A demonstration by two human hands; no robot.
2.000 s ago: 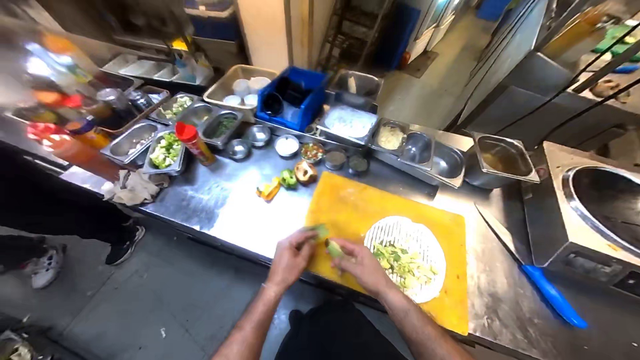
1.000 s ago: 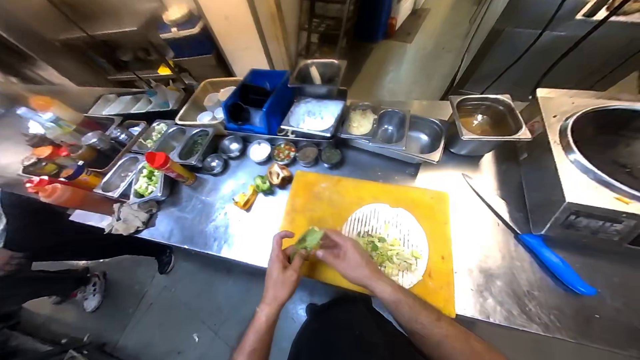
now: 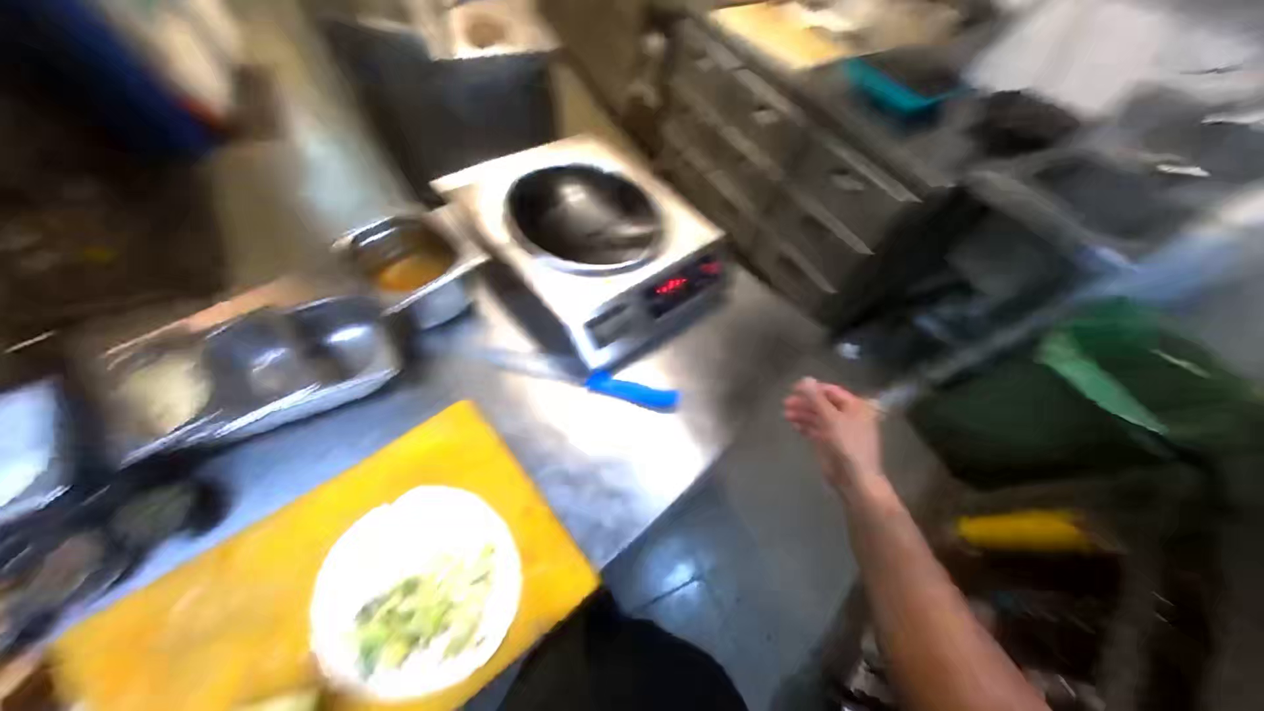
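My right hand (image 3: 834,425) reaches out over the floor, right of the steel counter, its fingers partly curled. Blur hides whether anything is between them. My left hand is not clearly visible. On the yellow cutting board (image 3: 227,592) lies a round white flatbread (image 3: 346,553), topped with chopped pale-green vegetables (image 3: 425,617). A green piece (image 3: 281,701) is cut off by the frame's bottom edge. The knife's blue handle (image 3: 632,392) rests on the counter beyond the board, close to the cooker.
An induction wok cooker (image 3: 583,222) with a lit red display stands at the counter's far end. Left of it are a steel container of orange-brown liquid (image 3: 415,272) and a tray of steel containers (image 3: 296,400). A green bin liner (image 3: 1116,385) hangs beyond my right hand.
The view has swung far to the right. My right hand has left the board and is out past the counter's edge. Both hands were together over the board before, with a green vegetable piece.
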